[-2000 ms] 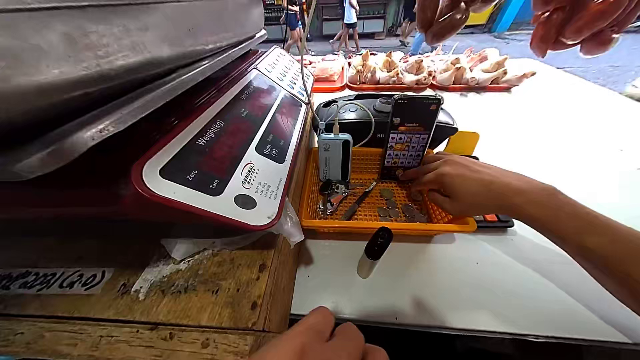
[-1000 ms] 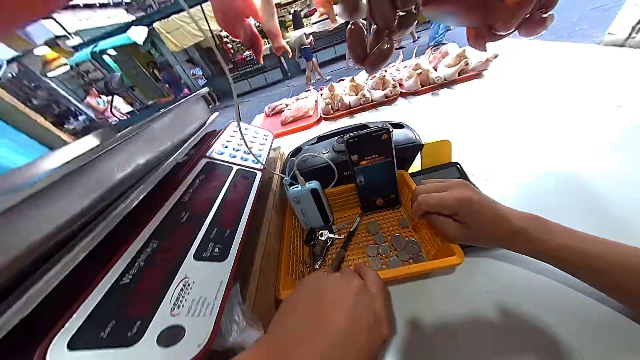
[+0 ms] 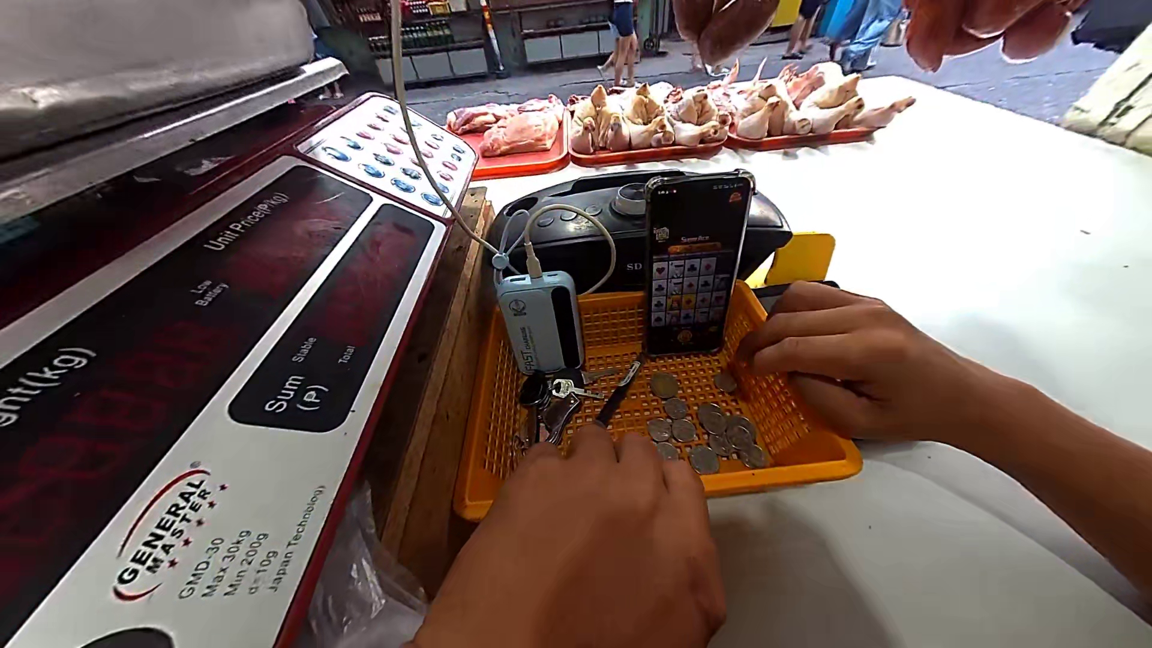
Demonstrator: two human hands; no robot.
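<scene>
An orange plastic basket (image 3: 661, 486) holds coins (image 3: 711, 418), a bunch of keys (image 3: 562, 396) and a dark slim tool (image 3: 621, 391). A smartphone (image 3: 693, 261) with a lit card-game screen stands upright in it, near a light blue power bank (image 3: 542, 322) with a white cable. My left hand (image 3: 585, 540) reaches over the basket's near edge, by the keys and the slim tool; its fingertips are hidden, so a grip cannot be told. My right hand (image 3: 832, 355) has curled fingers over the basket's right rim, beside the phone; whether it pinches anything is unclear.
A General Master digital scale (image 3: 270, 378) fills the left side. Behind the basket is a black speaker-like device (image 3: 585, 225). Red trays (image 3: 648, 156) of raw chicken pieces stand farther back on the white table (image 3: 990, 270). Meat (image 3: 985, 31) hangs above. A plastic bag (image 3: 364, 576) lies by the scale.
The white stick with a black top, seen before the basket two seconds ago, is no longer visible. My left hand has moved from below the basket to its near edge. The phone's screen picture has changed.
</scene>
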